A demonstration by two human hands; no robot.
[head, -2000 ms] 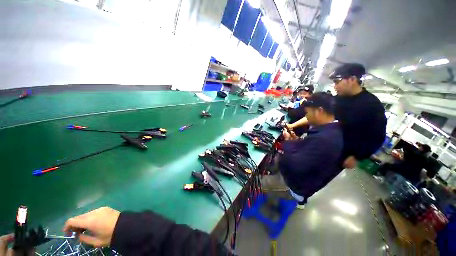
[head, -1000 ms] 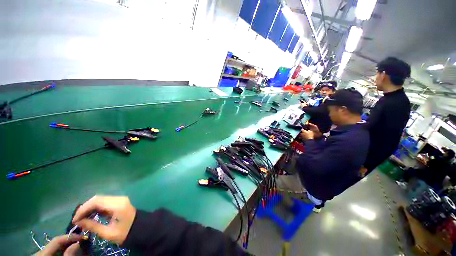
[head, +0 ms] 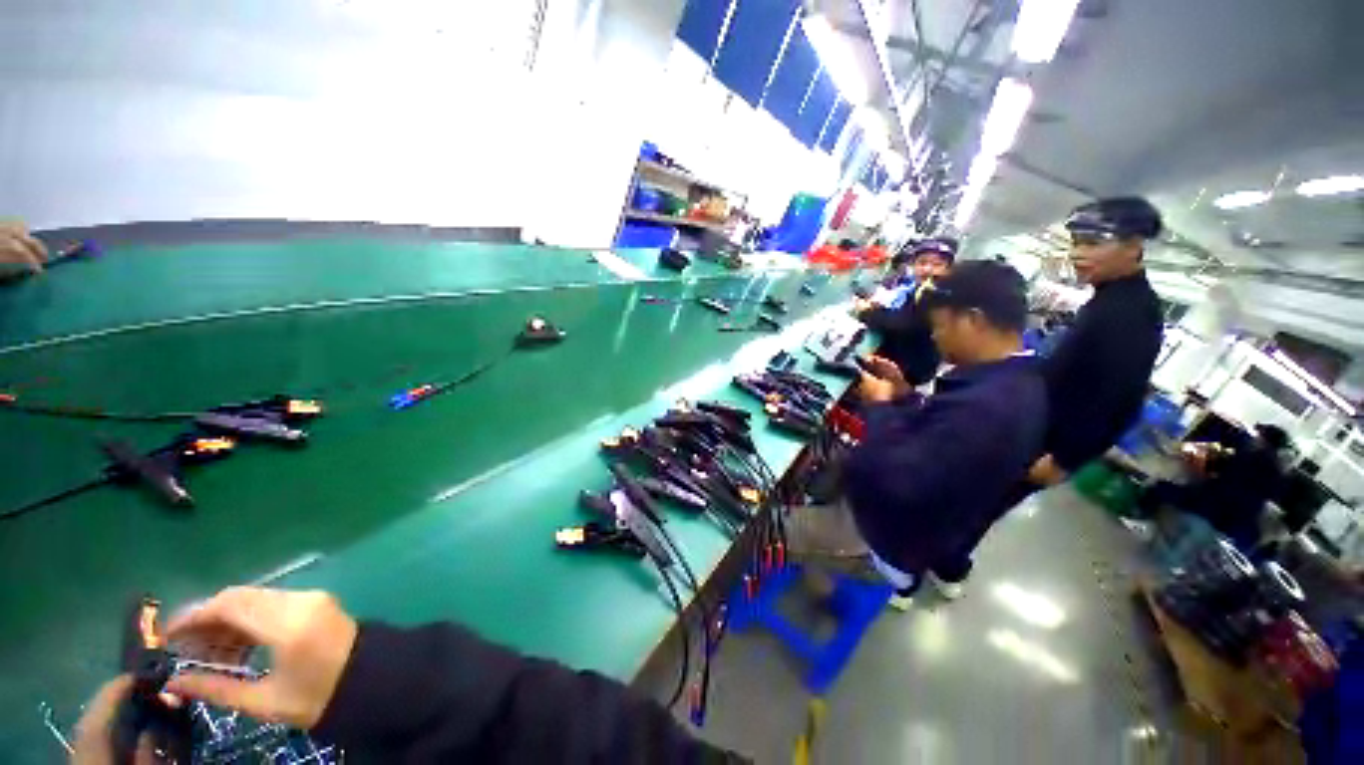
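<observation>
A black battery clamp (head: 147,691) with a copper-orange tip pointing up is held at the lower left. My left hand (head: 99,723), partly cut off by the bottom edge, grips it from the left. My right hand (head: 277,658) reaches in from the right with thumb and fingers at the clamp, holding a silvery wire piece, seemingly a torsion spring (head: 225,659), against it. The exact seating of the spring is too small to tell. A loose silvery spring pile (head: 269,738) lies on the bench under my hands.
A clamp pile (head: 681,466) lies to the right, cables hanging over the bench edge. More clamps (head: 255,423) with cables lie on the green belt (head: 449,321). A seated person (head: 950,434) and a standing person (head: 1107,351) are beyond. Another person's hand (head: 18,248) shows far left.
The clamp is now upright between my hands, after being mostly covered by them. The clamps on the belt have shifted left. The standing person's head has turned, and a hand has appeared far left.
</observation>
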